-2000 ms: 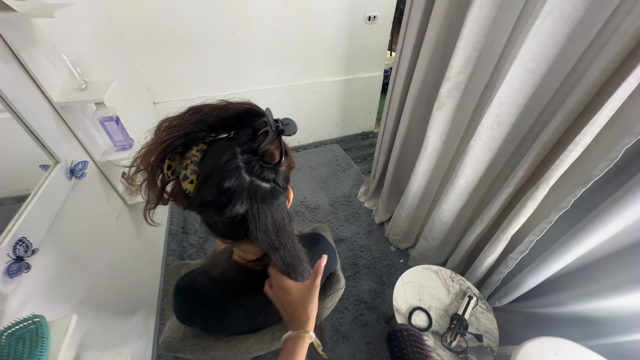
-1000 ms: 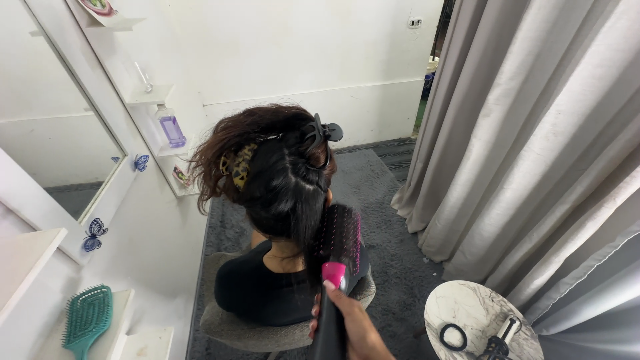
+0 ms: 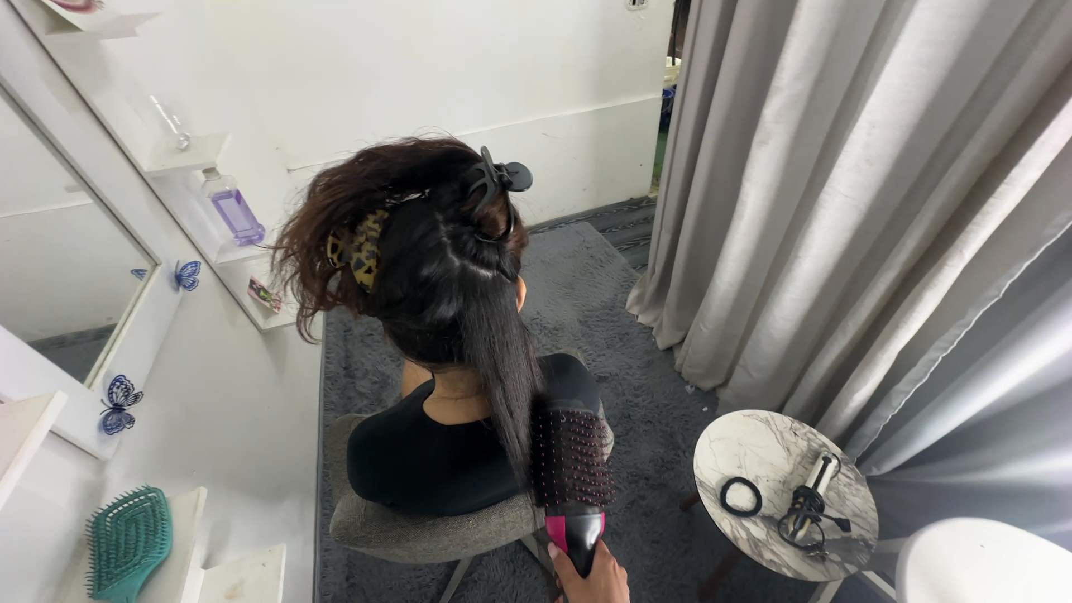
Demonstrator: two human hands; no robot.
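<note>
My right hand [image 3: 591, 578] grips the handle of a black and pink hot-air brush [image 3: 573, 469] at the bottom of the view. Its bristled head touches the ends of a straight, dark lock of hair [image 3: 502, 360] hanging behind a seated person's right shoulder. The person [image 3: 435, 469] sits facing away in a dark top. A tortoiseshell claw clip [image 3: 360, 249] holds hair on the left of the head, and a black claw clip [image 3: 496, 177] holds hair at the upper right. My left hand is out of view.
A round marble-patterned side table [image 3: 754, 435] at the lower right bears a black hair tie [image 3: 740, 497] and a corded styling iron [image 3: 811, 498]. A white stool [image 3: 988, 561] stands beside it. Left, shelves hold a teal vented brush [image 3: 128, 540] and a purple bottle [image 3: 234, 209]. Grey curtains [image 3: 779, 193] hang right.
Two seconds ago a hand held the lock; now it hangs loose from that hand. The hot-air brush has moved down from beside the head to the lock's ends.
</note>
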